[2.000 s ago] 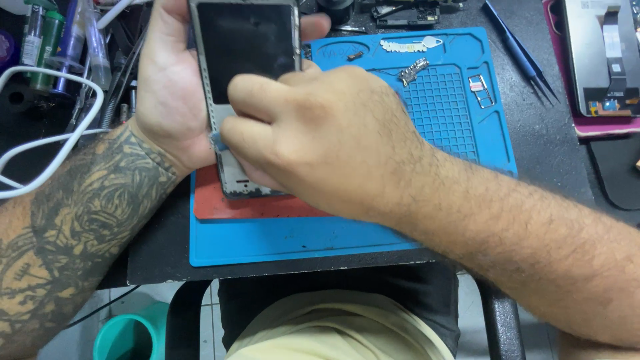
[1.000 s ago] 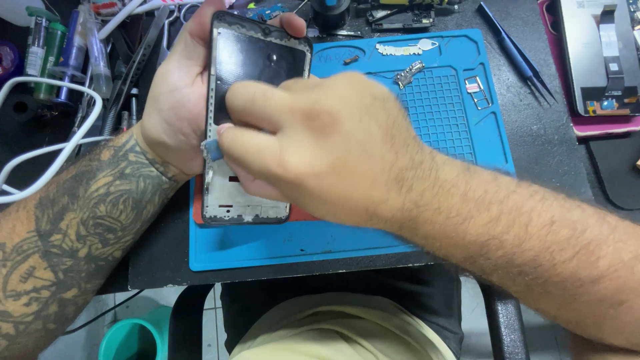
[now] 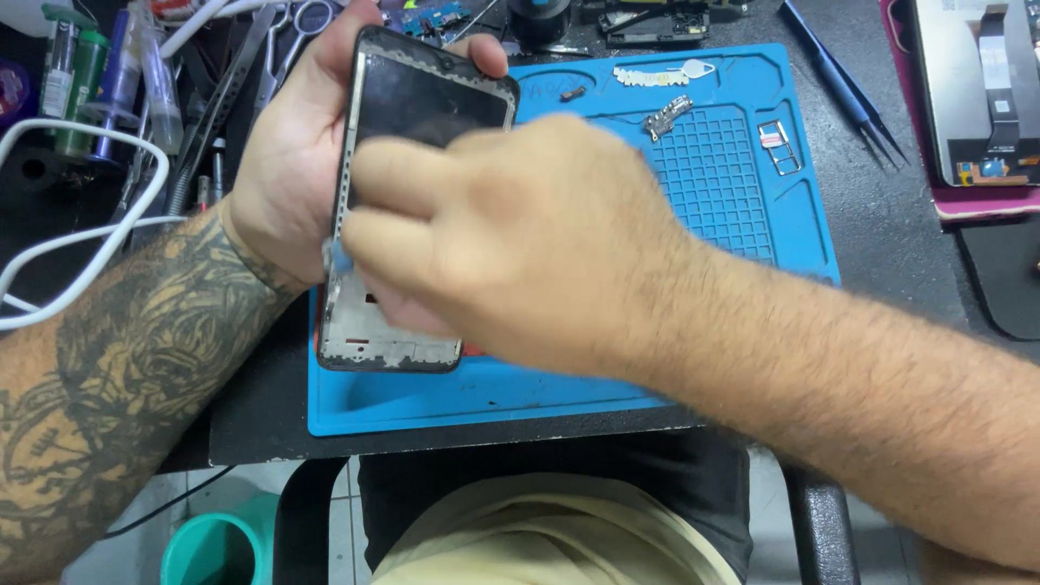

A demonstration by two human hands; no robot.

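Note:
My left hand (image 3: 296, 154) holds a smartphone mid-frame (image 3: 410, 353) tilted above the blue silicone repair mat (image 3: 487, 402), its palm along the frame's left edge and fingertips at the top right corner. Dark film or sheet covers the frame's upper part; bare grey metal shows lower down. Over the frame lies my right hand (image 3: 520, 236), blurred, with fingers curled and pinched on a small bluish piece (image 3: 340, 256) at the left edge. What that piece is, I cannot tell. Part of a red item under the frame is mostly hidden.
On the mat are a SIM tray (image 3: 780, 148), a small metal bracket (image 3: 668, 118) and a white toothed piece (image 3: 662, 75). Blue tweezers (image 3: 845, 85) and a phone display assembly (image 3: 979, 97) lie right. Syringes (image 3: 93, 89), tools and a white cable (image 3: 122, 231) crowd the left.
Two seconds ago the frame's lower end was over the red item; the frame has since shifted and tilted slightly. My right hand stays at its left edge, holding the bluish piece.

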